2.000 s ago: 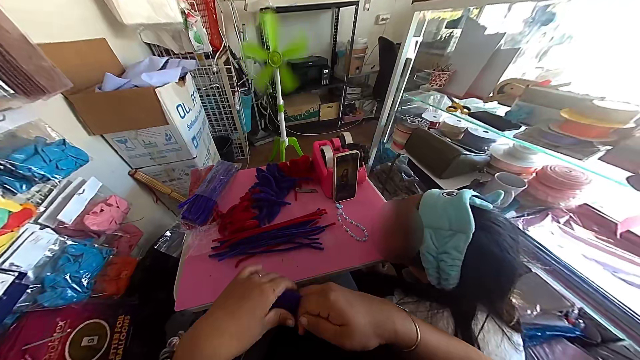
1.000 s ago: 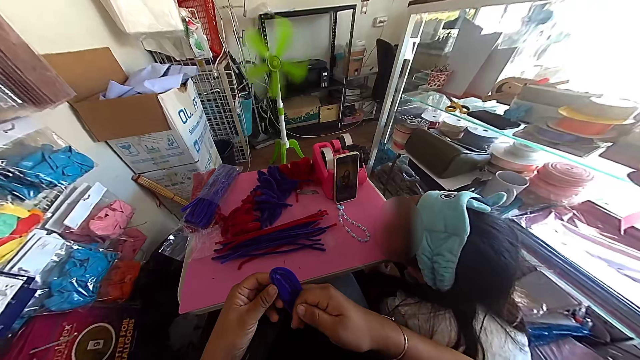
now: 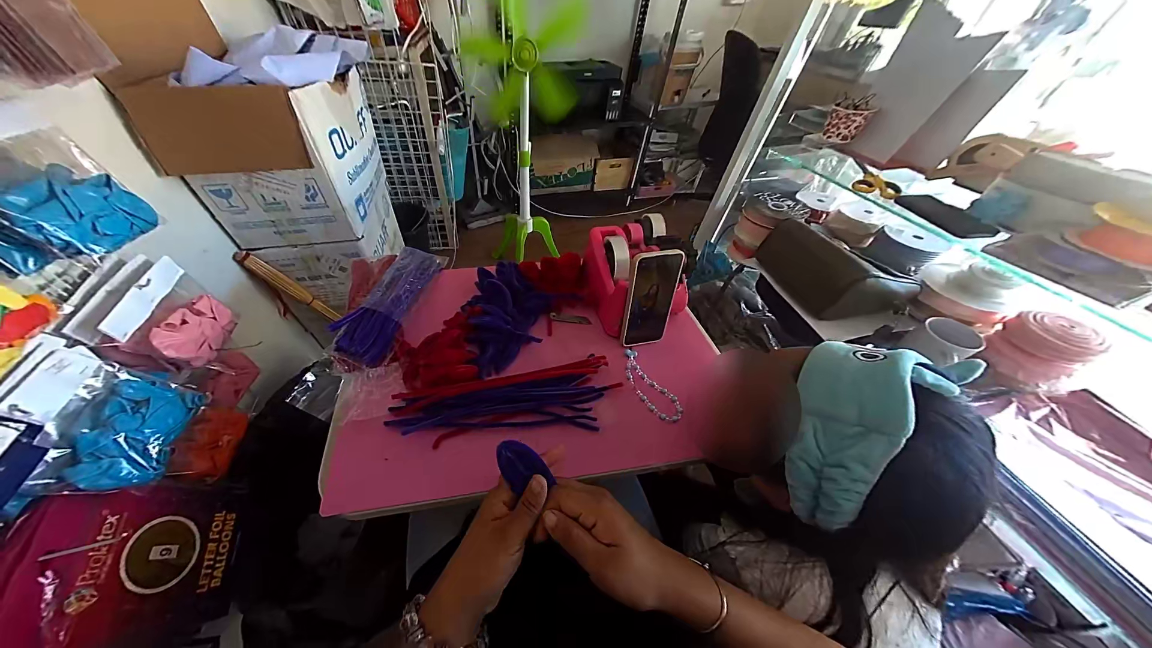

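Below the near edge of the pink tabletop (image 3: 432,481), my left hand (image 3: 504,531) grips a rounded blue pipe-cleaner piece (image 3: 522,466) between thumb and fingers. My right hand (image 3: 598,535) pinches at the base of that same piece, its fingers closed and touching the left ones; what lies between the fingertips is hidden. Straight blue pipe cleaners (image 3: 504,405) and red ones (image 3: 531,376) lie in a loose bundle on the table. Behind them are heaps of shaped blue pieces (image 3: 504,310) and shaped red pieces (image 3: 441,351). More blue stems sit in a plastic sleeve (image 3: 387,301) at the back left.
A phone (image 3: 652,297) with a beaded strap (image 3: 652,391) leans on a pink tape dispenser (image 3: 607,274). Close at the right, a person (image 3: 936,459) wears a teal eye mask. A green fan (image 3: 525,126) and cardboard box (image 3: 261,126) stand beyond; a glass shelf holds ribbon rolls (image 3: 1048,346).
The blue piece, mostly covered by my hands two seconds ago, now shows above my fingers. My hands have drawn closer together than a second ago.
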